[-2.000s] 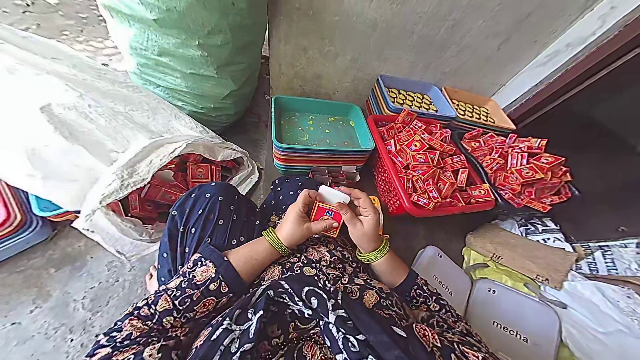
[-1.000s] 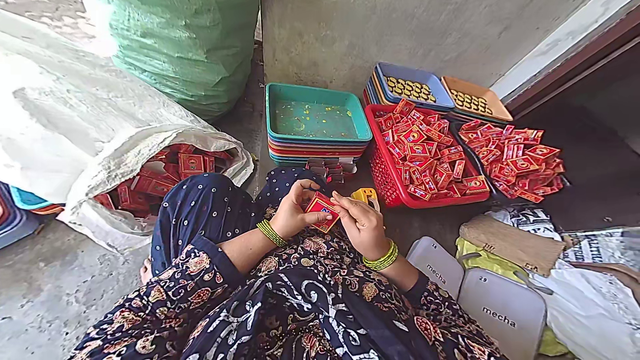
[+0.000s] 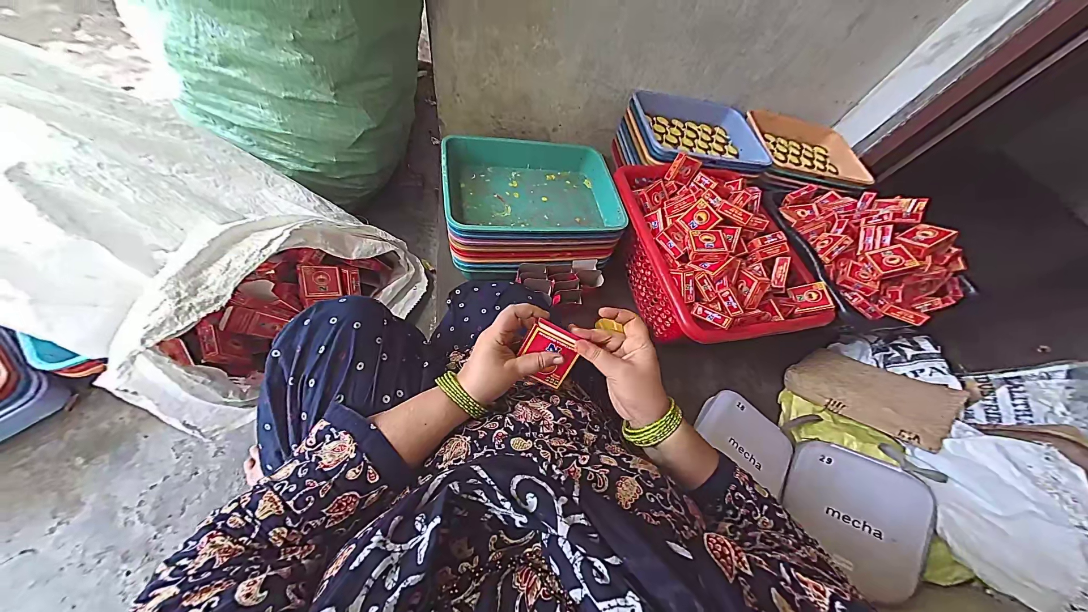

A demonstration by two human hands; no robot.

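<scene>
My left hand (image 3: 501, 357) holds a small red printed cardboard box (image 3: 551, 350) over my lap, thumb across its front. The fingertips of my right hand (image 3: 625, 361) touch the box's upper right edge. A yellow thing (image 3: 609, 325) shows by the right fingers; whether they hold it is unclear. Just beyond my hands, several small open boxes (image 3: 561, 280) stand beside a stack of trays with a teal one (image 3: 535, 228) on top. A red plastic basket (image 3: 642, 280) to the right is heaped with red boxes (image 3: 710, 242).
More red boxes (image 3: 892, 255) fill a dark container farther right. Blue (image 3: 752, 136) and orange (image 3: 841, 140) trays behind hold round yellow-and-dark pieces. A white sack (image 3: 178, 314) of red boxes lies at left, before a green sack (image 3: 289, 93). Grey lidded cases (image 3: 858, 518) lie at right.
Two seconds ago a white piece showed at the top of the red box; it is not visible now. My right hand has shifted to the box's upper edge, leaving more of its front uncovered.
</scene>
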